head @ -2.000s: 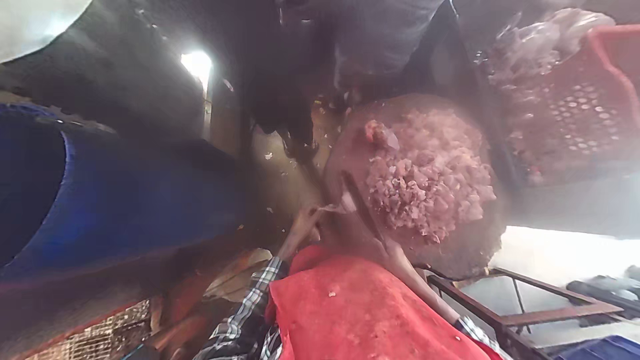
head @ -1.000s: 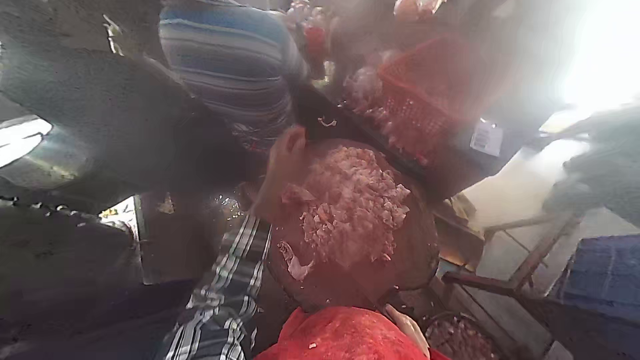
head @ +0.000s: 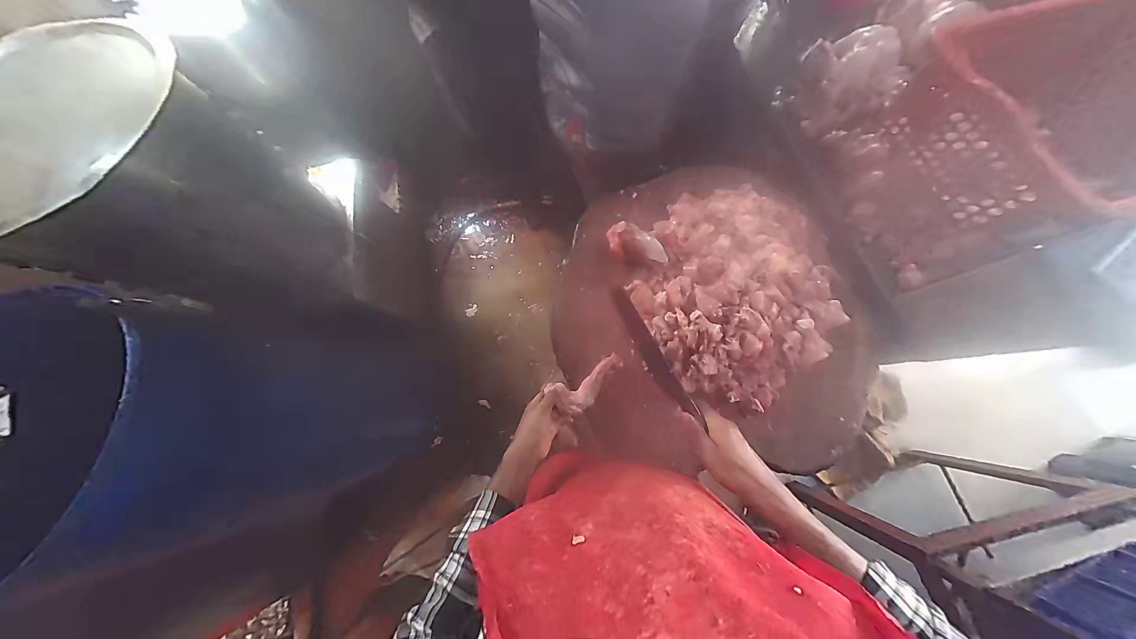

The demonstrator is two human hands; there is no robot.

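Observation:
My left hand (head: 541, 423) grips a piece of raw meat (head: 586, 390) that juts over the near left edge of a round chopping block (head: 799, 426). In my right hand (head: 721, 441) is the handle end of a long dark knife (head: 652, 351), whose blade slants up and to the left over the block. To the right of the blade lies a wide heap of chopped raw meat (head: 737, 293). A larger reddish piece (head: 637, 243) rests at the heap's upper left. A red apron (head: 648, 550) covers my front, just below the block.
At the upper right stands a red perforated plastic crate (head: 1003, 169) beside pale meat (head: 856, 71). A large blue barrel (head: 248, 417) lies to the left. Wet, yellowish liquid (head: 501, 302) glistens left of the block. A metal frame (head: 994, 532) is at the lower right.
One second ago my left hand was raised beside the heap, with no knife visible; now it holds meat near the block's edge and the knife shows in my right hand. The view has swung strongly.

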